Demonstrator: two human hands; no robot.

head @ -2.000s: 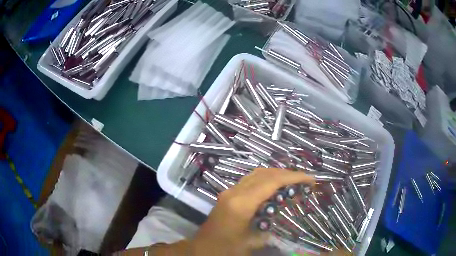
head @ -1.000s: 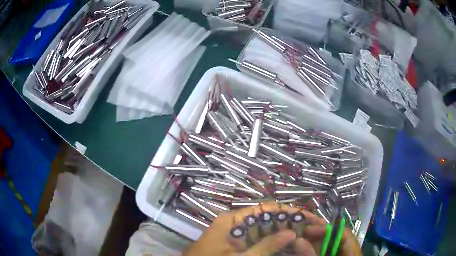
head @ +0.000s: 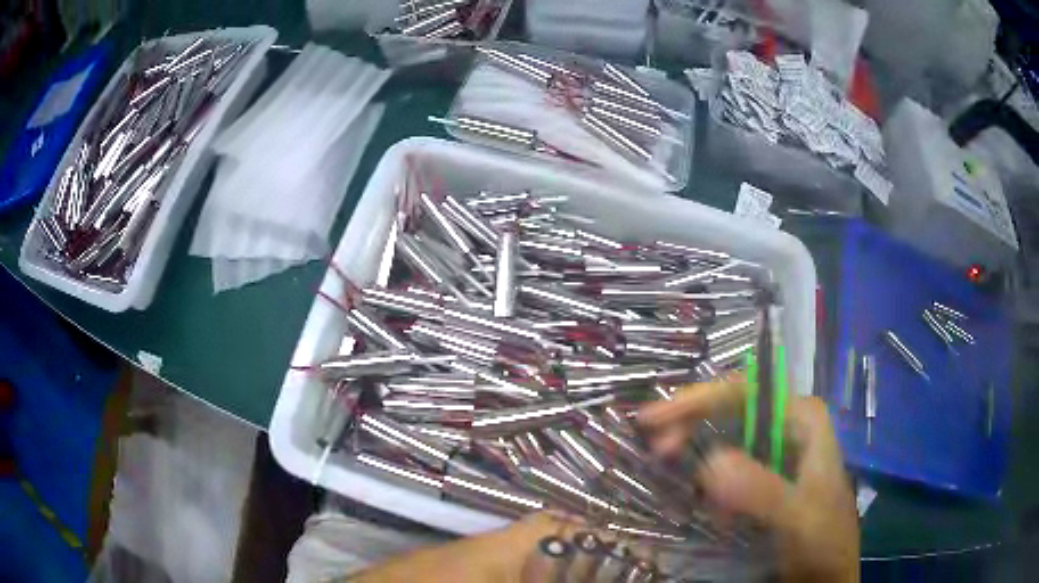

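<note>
My left hand (head: 490, 556) is at the bottom edge of the view, partly cut off, and holds a row of silver cylinders (head: 583, 549) with dark, pale-centred ends facing up. My right hand (head: 786, 467) is over the right front of the white tub, blurred, and holds green tweezers (head: 766, 399) pointing up. Its thumb and fingers reach left over the cylinders; whether they pinch one is unclear. The white tub (head: 299, 382) is full of silver cylinders with thin red wires.
A second white tub of cylinders (head: 80, 294) is far left, beside frosted sheets (head: 291, 159). A shallow clear box (head: 672, 171) is behind the main tub. Small printed packets (head: 798, 108) are back right. A blue tray (head: 911, 438) with slim pieces is right.
The view has shifted, so the tubs appear further left. My left hand is lower and more cut off. My right hand has come apart from it and stands higher, with the green tweezers upright.
</note>
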